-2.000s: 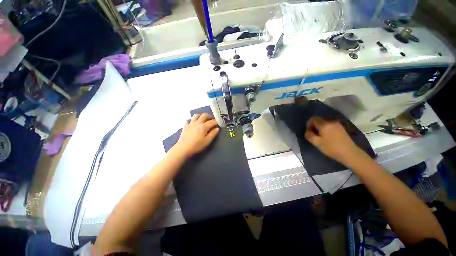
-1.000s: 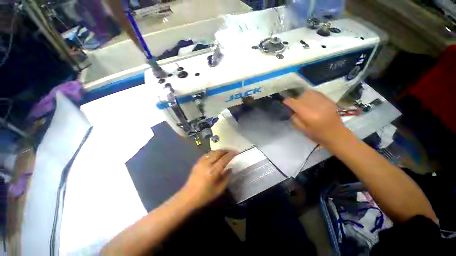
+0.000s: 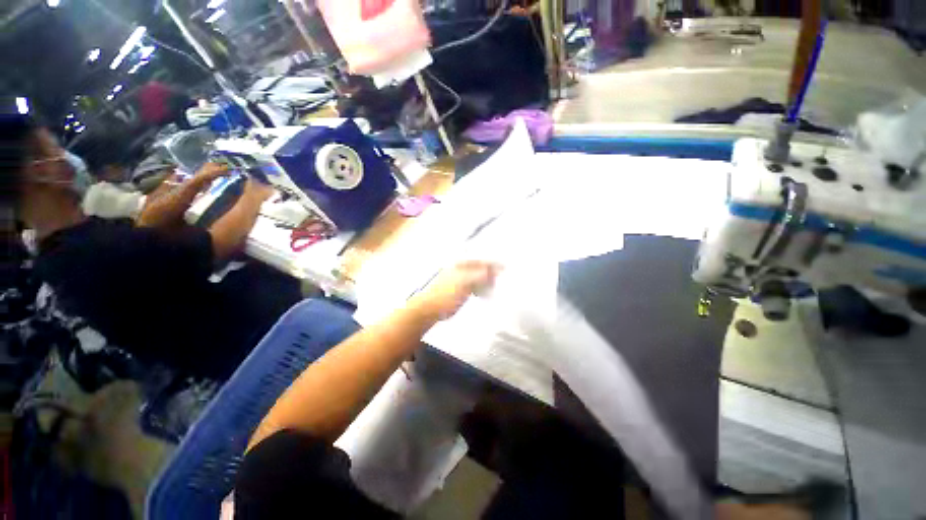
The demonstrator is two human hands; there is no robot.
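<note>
Large pale cut panels (image 3: 508,168) lie at the left of the table. My left hand (image 3: 457,289) is on them, its fingers closed on a pale panel near the edge. A blurred pale strip (image 3: 619,391) runs from beside my left hand to the bottom edge. A dark grey panel (image 3: 660,315) lies flat in front of the presser foot (image 3: 705,305), partly covered by the strip. My right hand (image 3: 746,508) is a blurred, cut-off patch at the bottom edge; its grip cannot be told. The white sewing machine head (image 3: 772,218) stands at right.
A blue plastic basket (image 3: 218,432) is at lower left. A person in black works at a neighbouring blue-and-white machine (image 3: 330,173). Red-handled scissors (image 3: 310,236) and purple cloth (image 3: 511,127) lie at the left and back. A dark piece (image 3: 863,310) lies under the machine arm.
The view has swung left. My left hand has left the dark panel for the pale panels, and a pale strip now crosses the dark panel. My right hand has moved from the machine arm to the bottom edge.
</note>
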